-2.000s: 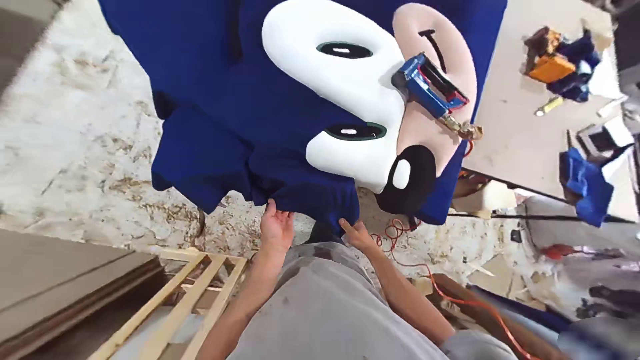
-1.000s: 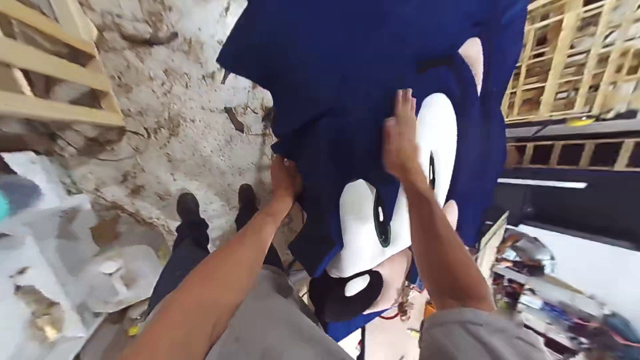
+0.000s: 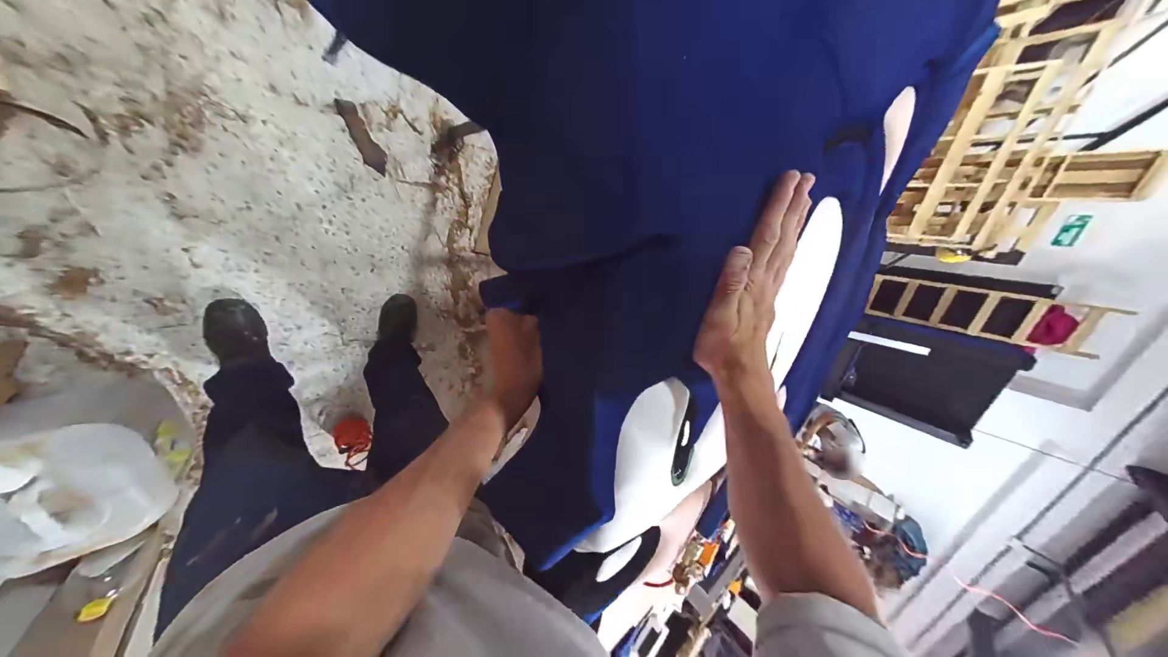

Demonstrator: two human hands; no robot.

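Observation:
A large dark blue fabric piece with a cartoon face on it spreads before me. Its white eye area and black nose show lower right. My left hand is at the near edge of the fabric, its fingers mostly hidden under or behind the blue fold, so its grip is unclear. My right hand lies flat on the blue fabric beside the long white patch, fingers extended and pointing away from me, holding nothing.
Wooden pallet-like frames stand at upper right. A white plastic container is at lower left. The stained floor bears scraps, and an orange coil lies between my shoes. Another person is at lower right.
Two seconds ago both hands were at the fabric's near edge; my right hand has since moved onto its face. The view has swung strongly. The blue staple gun seen earlier on the fabric is not visible now.

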